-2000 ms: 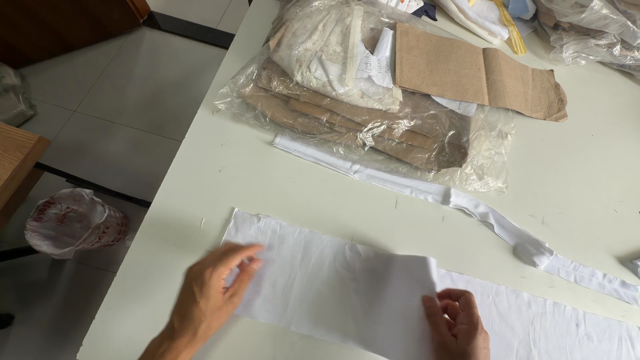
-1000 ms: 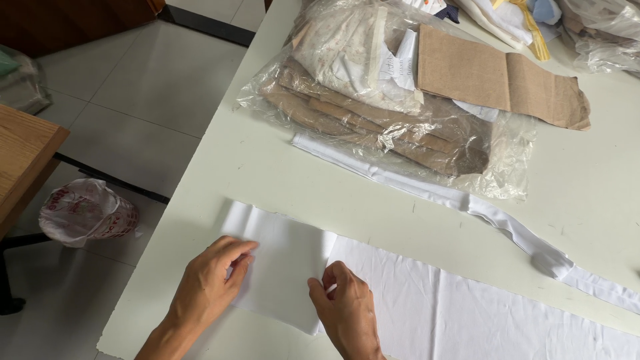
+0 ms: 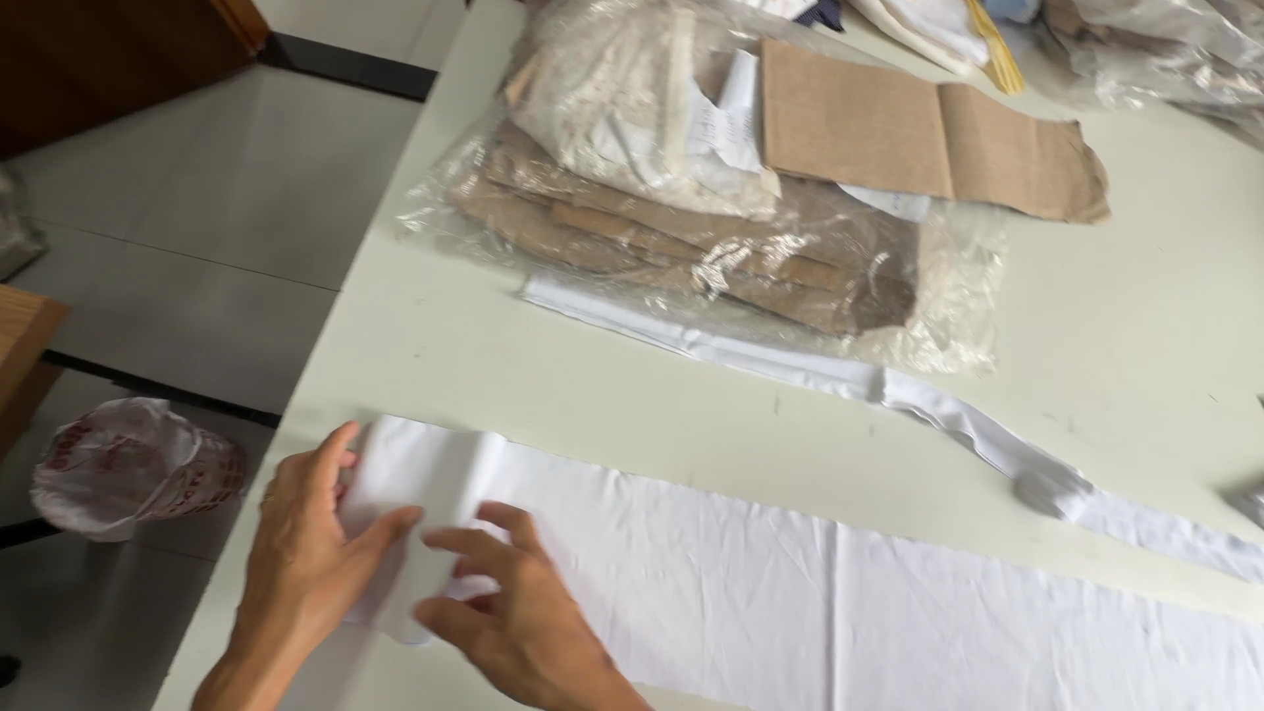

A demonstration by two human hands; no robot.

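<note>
A long strip of white fabric lies across the lower part of the table, its left end folded over into a layered piece. My left hand rests at the left edge of that fold, thumb and fingers spread around it. Over the fold's right side is my right hand, fingers parted and slightly blurred; whether the fingertips touch the cloth is hard to tell. Above runs a narrow folded white fabric band, bunched toward its right part.
Behind the band, a clear plastic bag holds brown and cream fabric pieces, with a folded brown cloth on top. More bagged fabric sits at the upper right. A lined waste bin stands on the floor beyond the table's left edge.
The white strip's folded part has become narrower and sits at the left end. My right hand has moved left, close to my left hand, and its fingers have spread.
</note>
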